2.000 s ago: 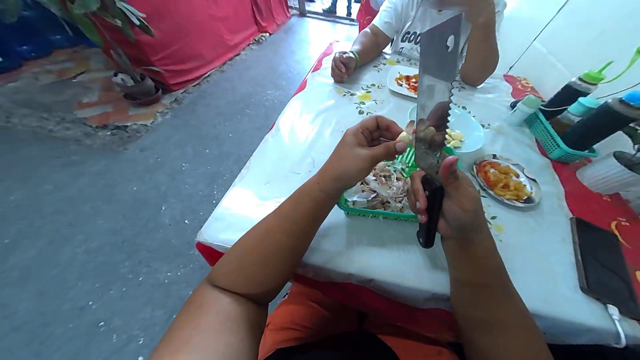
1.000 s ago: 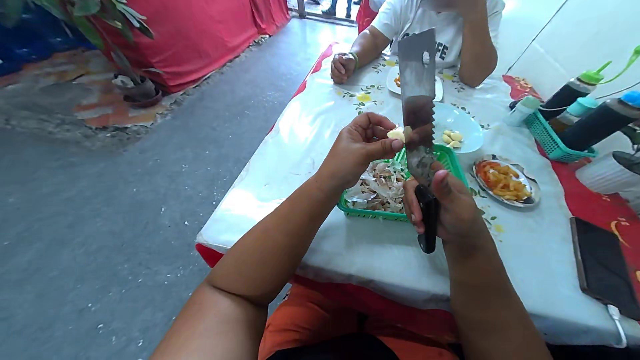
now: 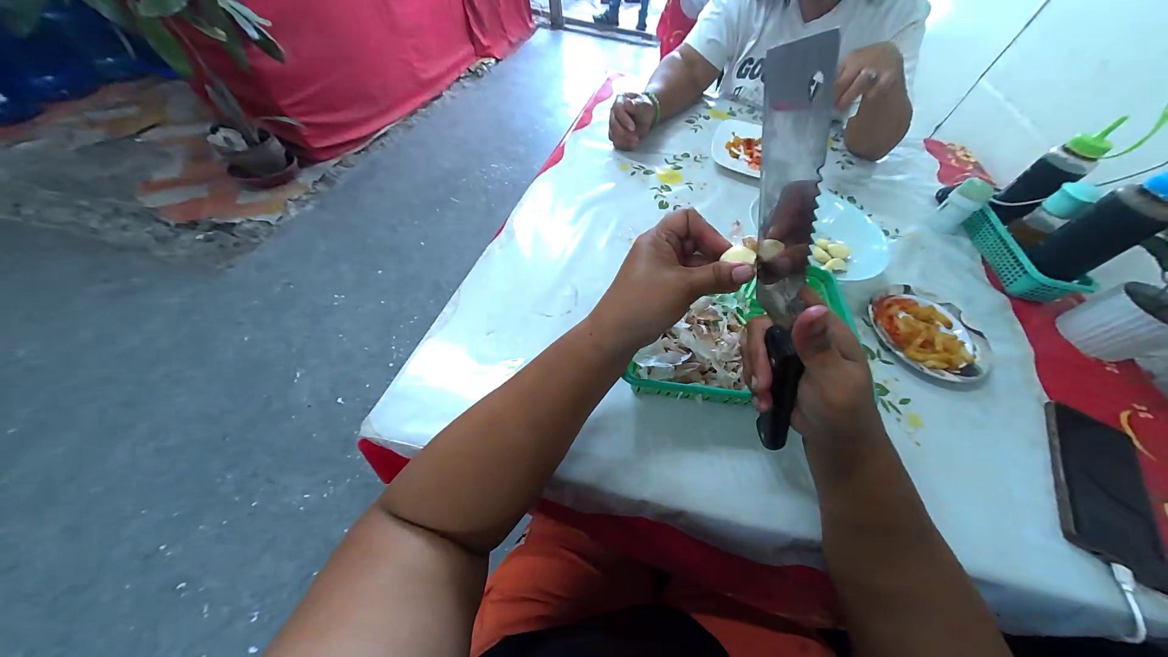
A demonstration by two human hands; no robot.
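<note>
Between its thumb and fingers my left hand (image 3: 671, 274) pinches a pale garlic clove (image 3: 738, 256), close beside the blade. My right hand (image 3: 826, 365) grips the black handle of a broad knife (image 3: 792, 164), whose blade points up and has a serrated stretch on its right edge. Beneath both hands is a green plastic basket (image 3: 693, 393) with papery garlic skins (image 3: 707, 347) in it. Behind the blade, peeled cloves (image 3: 831, 254) lie on a light blue plate (image 3: 871, 239), partly hidden by the knife.
Across the table a person (image 3: 730, 46) rests an arm near a white plate of orange-red food (image 3: 744, 151). At right are a small plate of yellow-orange food (image 3: 922, 333), a green basket (image 3: 1013, 260) of sauce bottles, a white container (image 3: 1109, 319) and a phone (image 3: 1104, 484) with a cable.
The knife in my right hand stood more upright two seconds ago, then turned its blade, which now shows a broad face. The other person's hand at right has come into clearer view.
</note>
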